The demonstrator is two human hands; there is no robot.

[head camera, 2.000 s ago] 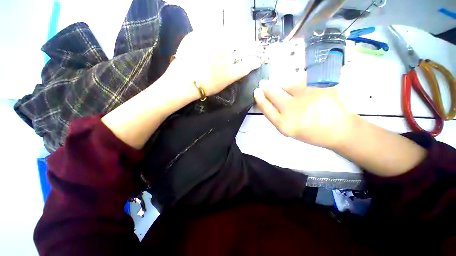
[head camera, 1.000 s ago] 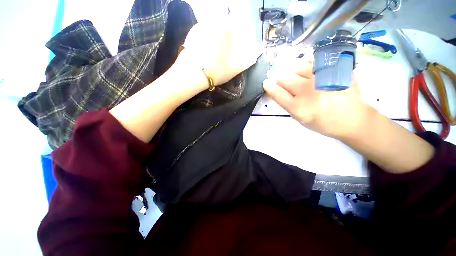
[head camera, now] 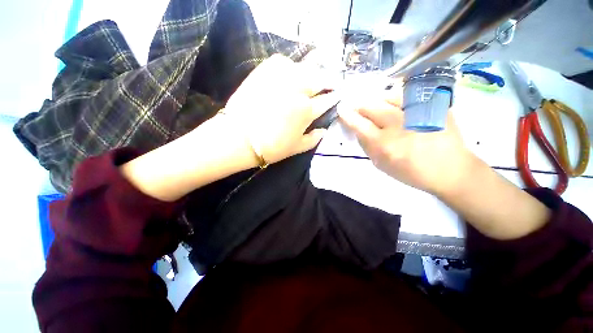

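The plaid shell fabric (head camera: 130,97) lies bunched at the left. The black lining (head camera: 260,214) runs from under my left hand down over the table's front edge. My left hand (head camera: 276,107) pinches the dark cloth between thumb and fingers, just left of the needle area. My right hand (head camera: 409,146) has its fingertips at the cloth's right edge, close to the left fingertips. The presser foot and needle area (head camera: 359,58) is just above the fingertips; glare hides its detail. The blue-grey cylinder attachment (head camera: 428,104) hangs over the back of my right hand.
The white sewing machine head (head camera: 546,39) fills the top right. Scissors with red and orange-yellow handles (head camera: 543,143) lie at the right, with a small blue and green tool (head camera: 482,77) behind them. A ruler-like strip (head camera: 432,246) runs along the table's front edge. Blue bin parts (head camera: 49,221) show lower left.
My left hand has shifted down and curled, its thumb now apart from the fingers on the cloth. More dark and plaid cloth shows above it. My right hand has stayed near the cloth's edge.
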